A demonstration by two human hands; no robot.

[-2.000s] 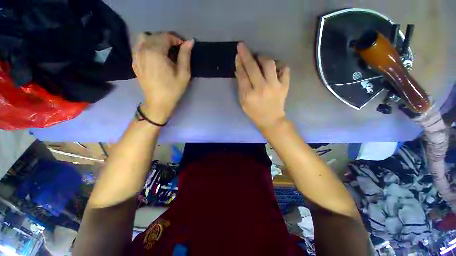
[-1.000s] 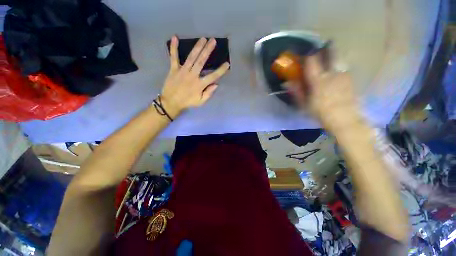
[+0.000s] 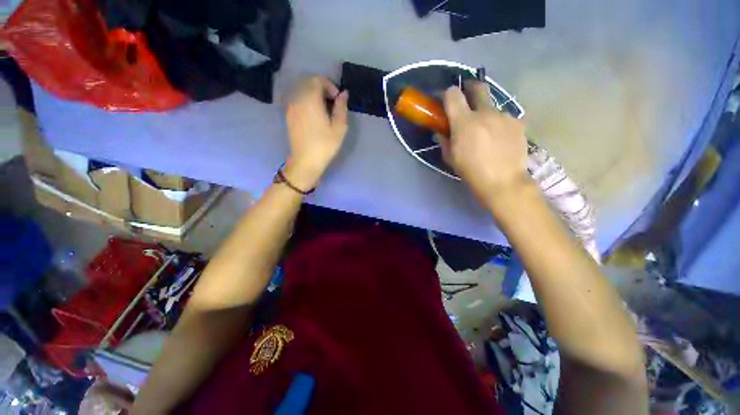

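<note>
A small black fabric piece (image 3: 363,87) lies flat on the pale blue-purple ironing table (image 3: 243,150). My left hand (image 3: 316,126) pinches its left edge between thumb and fingers. My right hand (image 3: 487,142) is closed round the orange-brown handle of the steam iron (image 3: 418,139). The iron's dark pointed plate with a white rim stands at the right end of the piece and hides that end. I cannot tell how far it overlaps the piece.
A heap of black pieces (image 3: 235,49) and a red plastic bag (image 3: 97,61) lie at the table's left. Black pieces (image 3: 499,16) lie at the far side. The pale hose (image 3: 568,194) runs from the iron over the front edge. Cardboard boxes (image 3: 158,203) stand below left.
My right hand has taken the iron and brought it left to the piece. My left hand has gone from lying flat on the piece to pinching its left edge. The view has shifted and turned.
</note>
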